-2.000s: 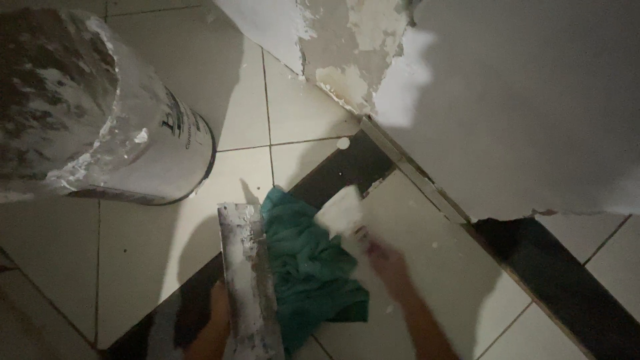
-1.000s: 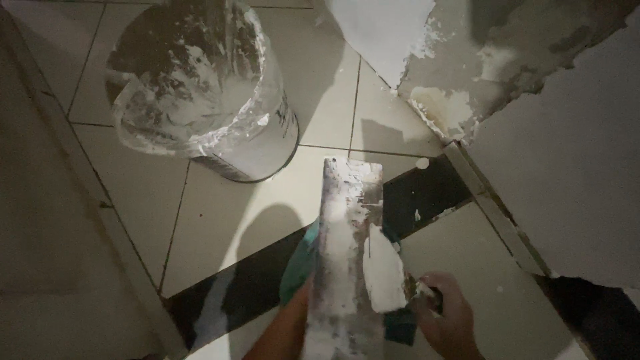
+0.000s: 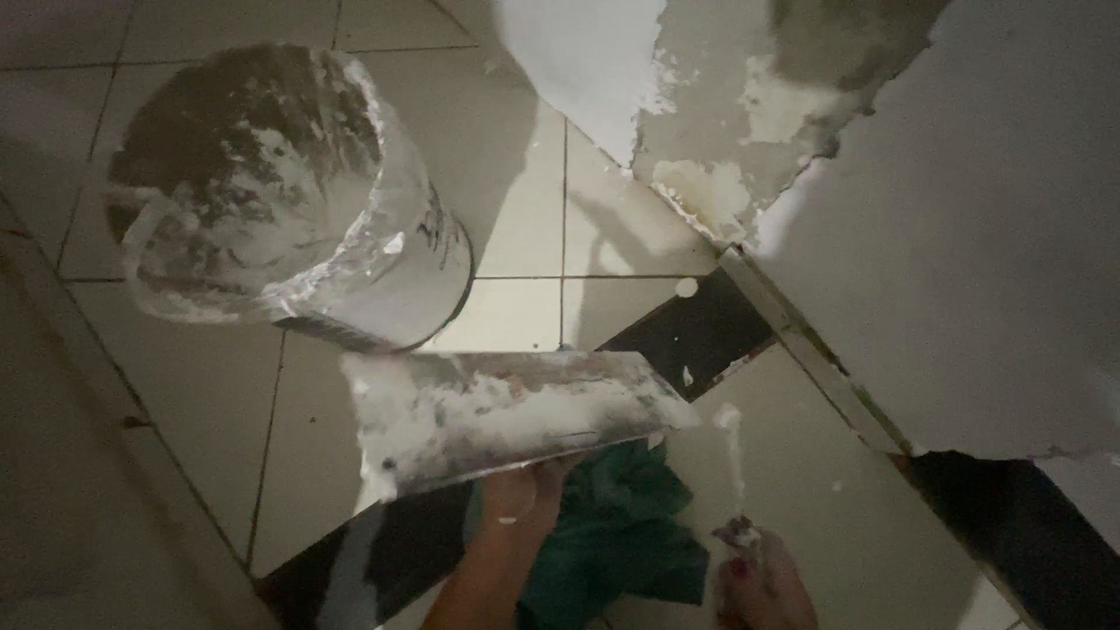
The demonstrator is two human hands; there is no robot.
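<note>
My left hand grips a long metal plastering trowel from beneath. The blade lies crosswise and carries smeared white compound. At the lower right, my right hand is closed round the dark handle of a putty knife, whose pale blade points up and looks thin, seen nearly edge-on. A crumpled green cloth is on the floor behind my left forearm, between the two hands. Beyond the trowel's left part stands a plastic bucket, its inside coated with white compound.
At the upper right, a wall has patchy, broken plaster and a narrow ledge at its foot. A dark strip crosses the light floor tiles, with small white drops on it. A board-like edge runs down the left.
The trowel has turned from upright to crosswise in my left hand. The putty knife was against the trowel blade one second ago and is now apart from it, to the right.
</note>
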